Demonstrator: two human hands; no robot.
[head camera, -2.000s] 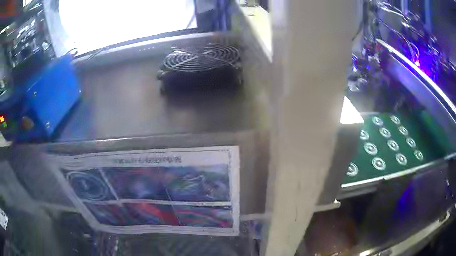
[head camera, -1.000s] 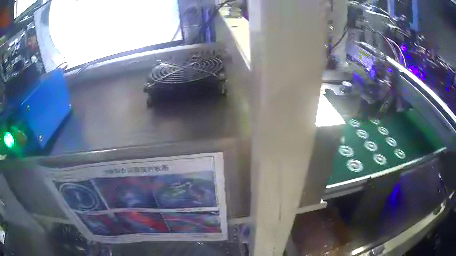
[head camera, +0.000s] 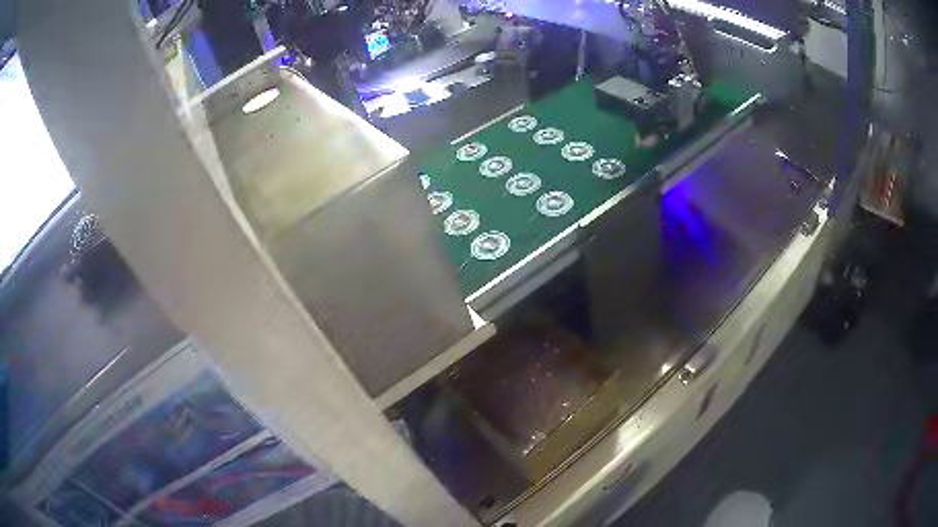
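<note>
Several silvery-white round parts (head camera: 524, 183) with dark centres lie in rows on the green conveyor belt (head camera: 555, 229). A dark mechanism (head camera: 658, 101) sits over the belt's right part, with a flat block at its left. A beige-grey metal cover (head camera: 355, 262) stands beside the belt's left end and hides part of the rows. Neither of my hands can be made out. A whitish rounded shape at the bottom edge is too unclear to name.
A thick cream post (head camera: 154, 196) crosses the left side. Behind it are a glaring screen (head camera: 31, 165), a fan (head camera: 87, 247) and a picture sheet (head camera: 195, 443). A brown box (head camera: 535, 386) sits below the belt. A cream rail (head camera: 658, 417) with latches curves along the front.
The view has swung right: the post has moved to the left, the belt and parts are now central, and the blue box has left the picture. The metal cover's top and the lower rail show more.
</note>
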